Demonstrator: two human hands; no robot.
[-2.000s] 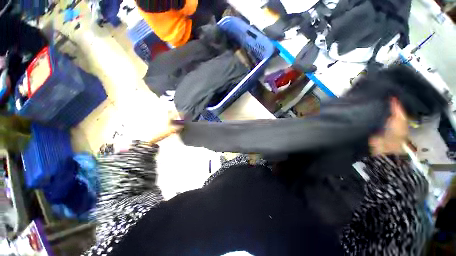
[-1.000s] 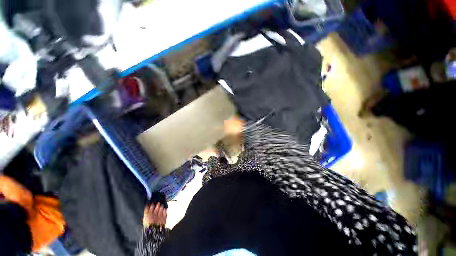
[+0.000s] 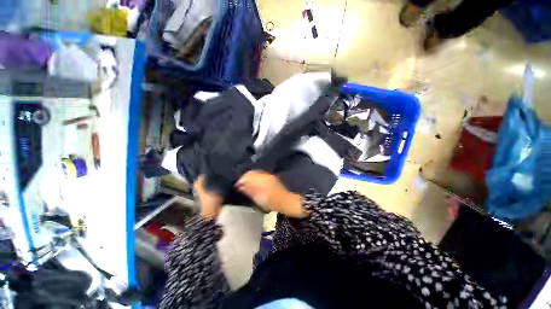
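A heap of dark grey garment pieces (image 3: 223,130) with white panels (image 3: 293,99) lies in front of me, its right side reaching over a bright blue crate (image 3: 409,136). My left hand (image 3: 208,198) is at the heap's near left edge, slightly blurred, gripping dark cloth. My right hand (image 3: 266,188) is just to its right, with its fingers closed on the near edge of the same cloth. Some fingertips are hidden in the folds. The crate holds small grey, white and black scraps (image 3: 368,136).
A white table with a blue edge (image 3: 136,151) stands at left, bearing a machine (image 3: 27,142) and a yellow and purple roll (image 3: 75,168). Darker blue crates (image 3: 238,48) stand behind. At right are a red container (image 3: 477,145) and a light blue bag (image 3: 519,163). A person's feet (image 3: 426,24) show top right.
The view has swung to the right, bringing the scrap crate nearer the centre. My left hand has left the dark cloth beside the other crate, and both hands are now together on the garment heap.
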